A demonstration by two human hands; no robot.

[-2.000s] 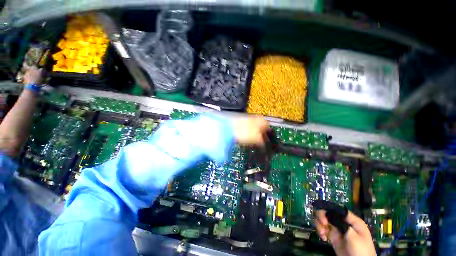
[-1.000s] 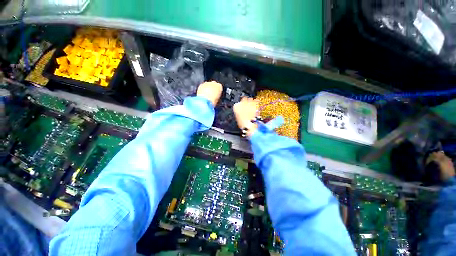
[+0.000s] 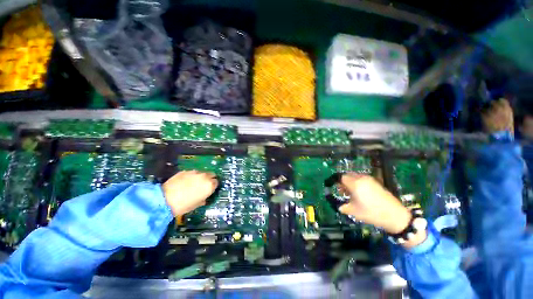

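My left hand [image 3: 190, 193] is over the left part of a green circuit board [image 3: 248, 195] in a black carrier, fingers bent down; its fingertips are blurred, so I cannot tell if it holds a part. My right hand [image 3: 371, 201], with a beaded bracelet at the wrist, is over the neighbouring circuit board [image 3: 303, 181] to the right. Dark coverings show at its fingertips, and any part between them cannot be made out. The bin of dark grey block components [image 3: 213, 67] stands behind the boards.
Behind the rail [image 3: 269, 125] are a bin of small yellow components [image 3: 284, 82], a crumpled clear bag [image 3: 131, 52], large yellow blocks [image 3: 24, 49] and a lidded white box [image 3: 367, 65]. Another person's hand [image 3: 498, 115] and blue sleeve are at the right. More boards stand at both sides.
Both my hands have left the area of the grey component bin and come down towards me over two separate boards. The view has shifted; the other person's arm at the right reaches further into view.
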